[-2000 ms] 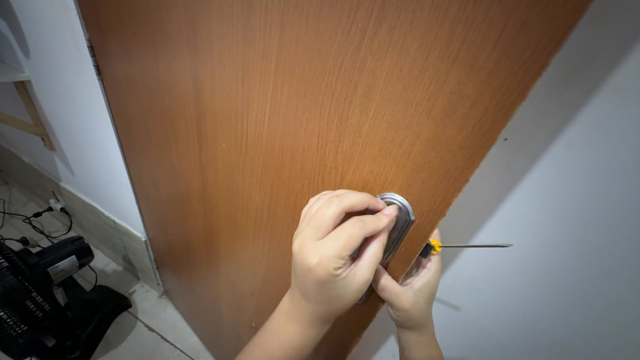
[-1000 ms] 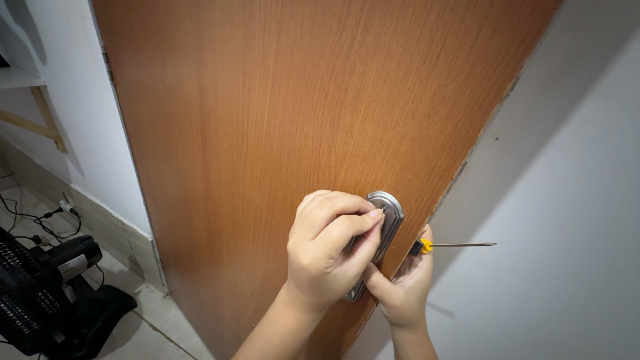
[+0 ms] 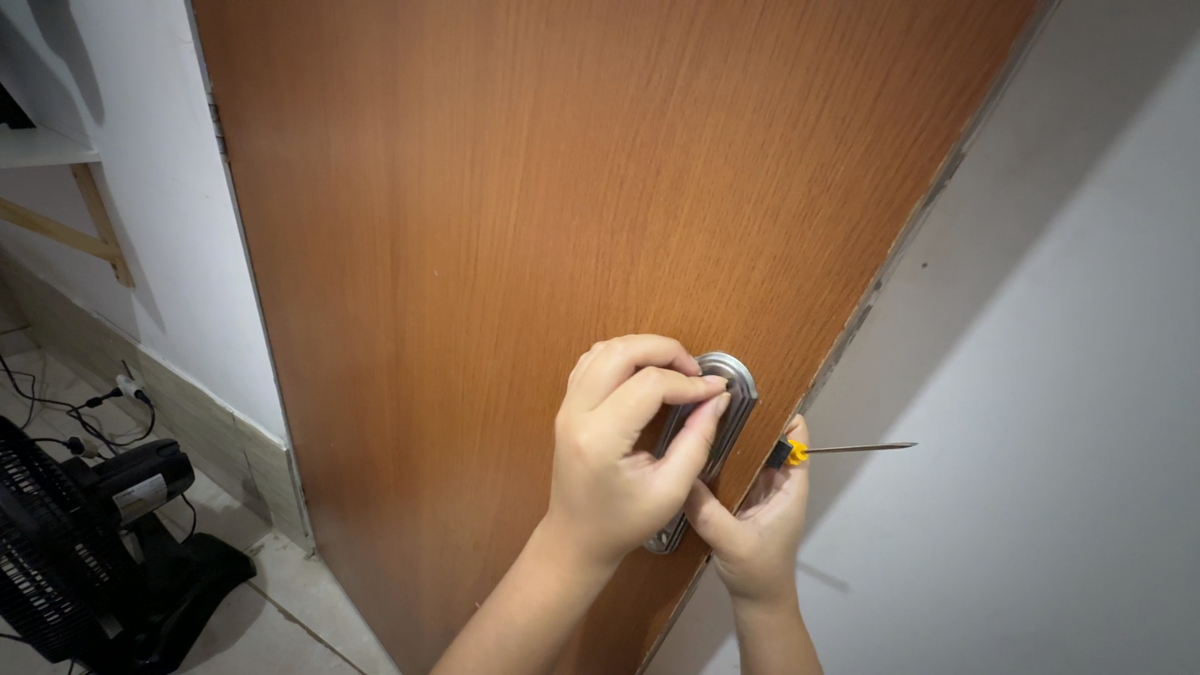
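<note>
A metal door escutcheon plate lies against the face of a wood-grain door, near its free edge. My left hand is over the plate, thumb and index fingertips pinched together at its upper end; a tiny thing between them is too small to make out. My right hand wraps round the door's edge, its thumb by the plate's side. It holds a screwdriver with a black and yellow handle, whose shaft points right, away from the door. The rest of the handle is hidden.
A black fan stands on the tiled floor at lower left, with cables and a plug behind it. A white shelf on a wooden bracket is fixed at upper left. A white wall lies beyond the door's right edge.
</note>
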